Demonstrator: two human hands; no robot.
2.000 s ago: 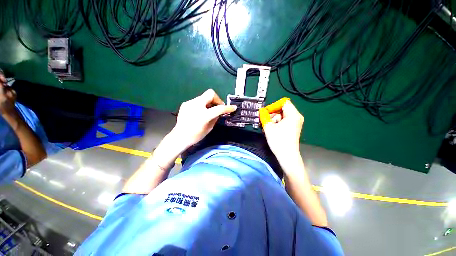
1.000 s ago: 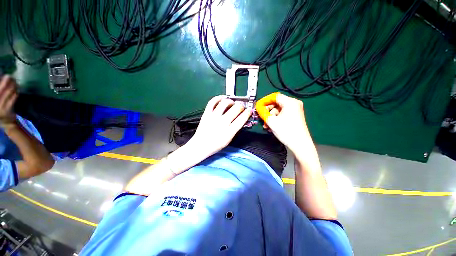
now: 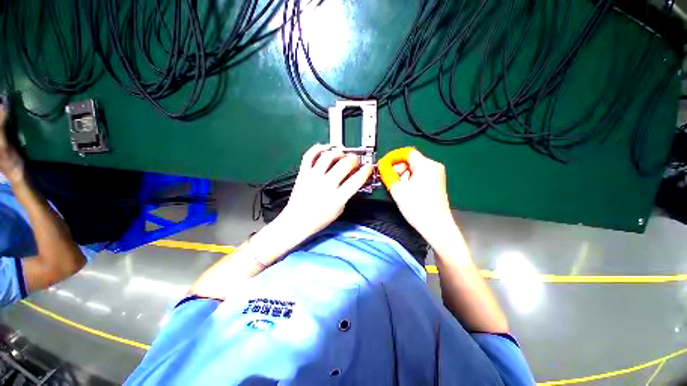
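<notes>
A silver-grey connector housing point(image 3: 370, 124) lies at the near edge of the green table, its open rectangular window pointing away from me. My left hand point(image 3: 326, 183) lies over its slotted near end with bent fingers and covers most of the slots. My right hand point(image 3: 420, 184) is just right of the housing, closed around the orange-handled tool point(image 3: 389, 167). The tool's jaws are hidden or too small to tell. Small reddish bits show between the two hands. What the left fingertips pinch cannot be made out.
Black cables point(image 3: 181, 75) lie in loops across the green table point(image 3: 248, 143). Another grey housing point(image 3: 87, 127) lies at the left. A dark cable bundle point(image 3: 388, 230) hangs over my lap. A blue stool point(image 3: 177, 203) and another person's arm point(image 3: 47, 241) are at the left.
My left hand has moved from the housing's left side to over its slotted end. The housing and both hands appear slightly further left in view. The other person's arm has shifted.
</notes>
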